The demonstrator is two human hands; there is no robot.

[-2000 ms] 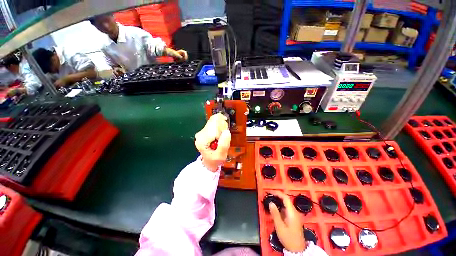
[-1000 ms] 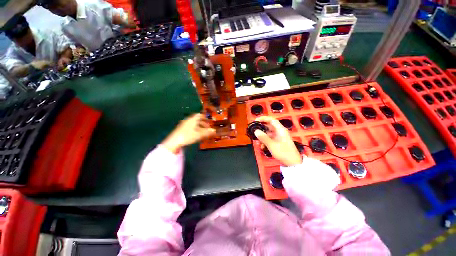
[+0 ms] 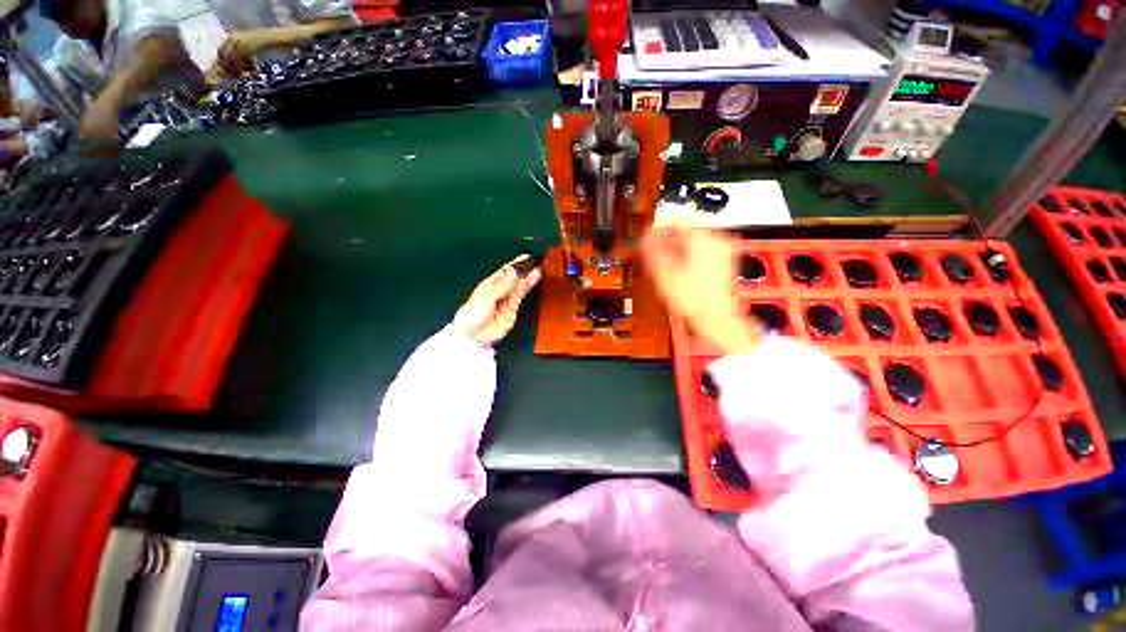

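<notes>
The orange-brown toggle fixture (image 3: 605, 235) stands upright in front of me, its red clamp handle (image 3: 605, 31) raised. Its dark nest (image 3: 604, 309) sits low on the base. My left hand (image 3: 494, 300) is at the left edge of the fixture, fingers closed on a small dark piece (image 3: 527, 264). My right hand (image 3: 694, 274) is blurred, just right of the fixture over the tray's upper left corner; what it holds, if anything, cannot be told. The red foam tray (image 3: 975, 389) holds rows of round black units (image 3: 905, 382); my right sleeve covers part of it.
Black trays on red foam (image 3: 235, 309) stand at left. A controller (image 3: 741, 124) with a calculator on top and a power supply (image 3: 917, 99) stand behind. Black rings (image 3: 711, 198) lie on white paper. A blue bin (image 3: 517, 52) is at the back. People's arms show at upper left.
My left hand has moved off the fixture base to its left side with a dark piece. My right hand has left the unit at the tray's edge and moved up beside the fixture. The view has shifted.
</notes>
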